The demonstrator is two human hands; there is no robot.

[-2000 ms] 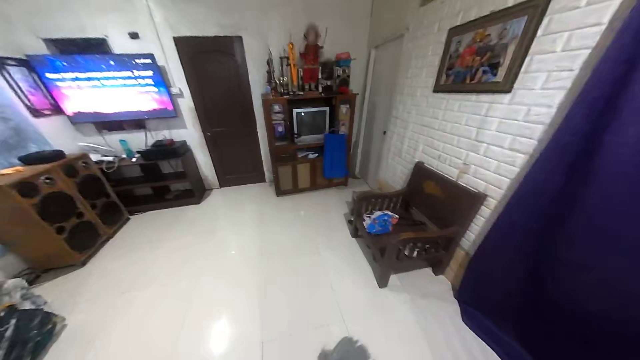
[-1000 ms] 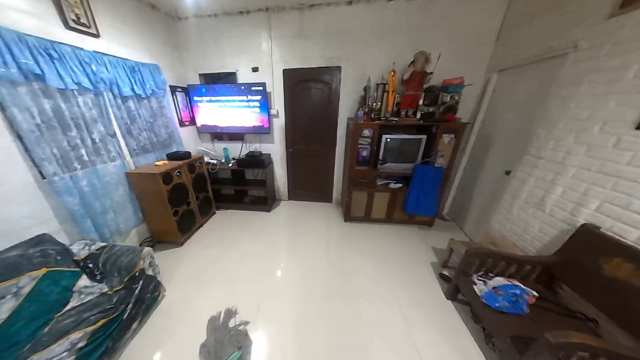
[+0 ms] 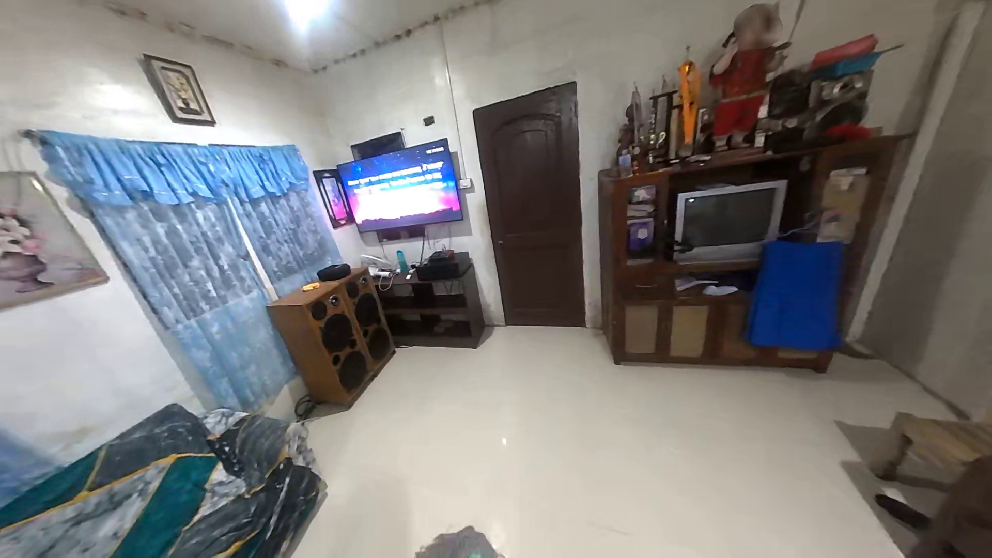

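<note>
Neither my left hand nor my right hand shows in the head view. At the bottom edge a dark, fuzzy thing [image 3: 459, 542] pokes into view over the pale tiled floor [image 3: 504, 434]; what it is, I cannot tell. A sofa with a patterned cover in grey, green and gold [image 3: 163, 480] fills the lower left. Across the room a brown wooden door [image 3: 531, 209] is closed. A lit flat-screen television [image 3: 403, 186] hangs left of it. To its right stands a wooden cabinet [image 3: 643, 302] that holds an older television [image 3: 728, 218], with a blue cloth [image 3: 798, 294] hanging down its front.
Wooden loudspeakers [image 3: 333, 333] stand beside a low black shelf unit [image 3: 434, 310] at the left. Blue curtains [image 3: 194, 248] hang on the left wall. Trophies and a red-clothed figure [image 3: 740, 93] top the cabinet. Part of a wooden seat [image 3: 938, 449] juts in at the lower right.
The view has swung left, so the curtains and sofa have come into sight. The framed photo on the brick wall and most of the wooden armchair have left the view.
</note>
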